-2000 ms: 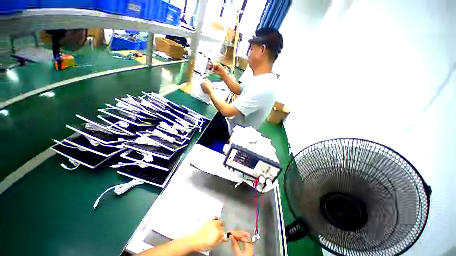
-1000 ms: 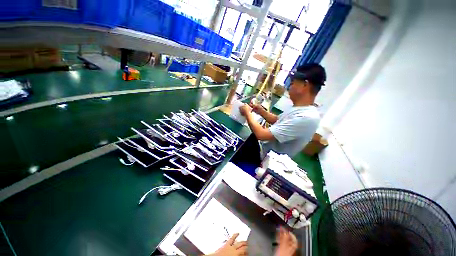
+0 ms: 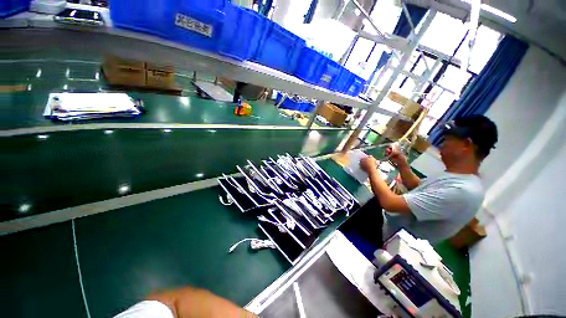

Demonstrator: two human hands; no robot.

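Observation:
A bare arm with a white sleeve (image 3: 186, 303) crosses the bottom edge, left of the test box; its hand is cut off by the picture's edge. My right hand is out of the picture. The metal-framed test box (image 3: 323, 282) shows its grey surface at the bottom, with a thin white strip (image 3: 300, 300) on it. The bench meter (image 3: 413, 289), its dark display lit, stands at the box's right. Overlapping solar panels (image 3: 291, 241) with white edges lie on the green bench beyond the box. A coiled white lead (image 3: 256, 244) sticks out left of the nearest panel.
A coworker in a dark cap (image 3: 437, 192) stands at the right, handling something pale. Blue bins (image 3: 248, 37) line the shelf above the bench. A stack of white sheets (image 3: 93, 105) lies at the far left. Cardboard boxes (image 3: 139, 73) stand behind. A white paper (image 3: 354, 264) lies beside the meter.
The view has swung left and up, so bench, panels and meter sit farther right. Both hands have left the picture; the fan and the white panel in the box are no longer seen.

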